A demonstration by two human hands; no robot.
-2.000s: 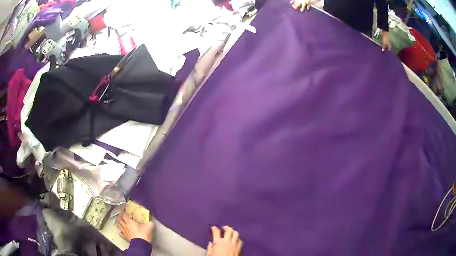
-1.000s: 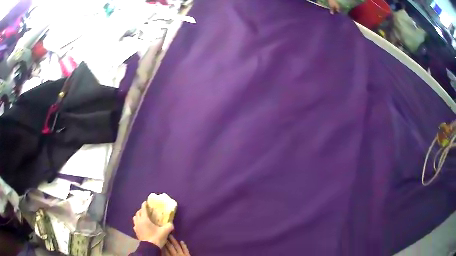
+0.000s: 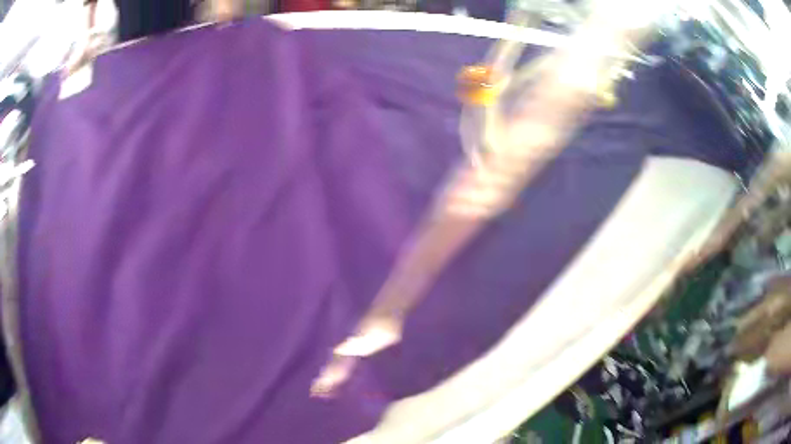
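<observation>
The purple fabric (image 3: 191, 234) covers most of the table, with soft folds running lengthwise. My right hand (image 3: 371, 336) is blurred over its lower middle and appears closed on the near end of a long tan stick (image 3: 434, 251). The stick slants up and right across the fabric, its far part smeared by motion. Whether it touches the fabric cannot be told. A small pale spot at the bottom left edge may be part of my left hand or a block; it is too cut off to tell.
A yellow-orange plug (image 3: 477, 84) on a pale cord hangs beside the stick. The pale table edge (image 3: 555, 338) curves along the right. Beyond it lie a green floor (image 3: 555, 425) and scattered scraps. A person in dark clothing (image 3: 160, 16) stands at the far left edge.
The view has swung right, so the black cloth is gone and the right table edge shows. The stick has come into view in my right hand. The yellow block is no longer clearly seen.
</observation>
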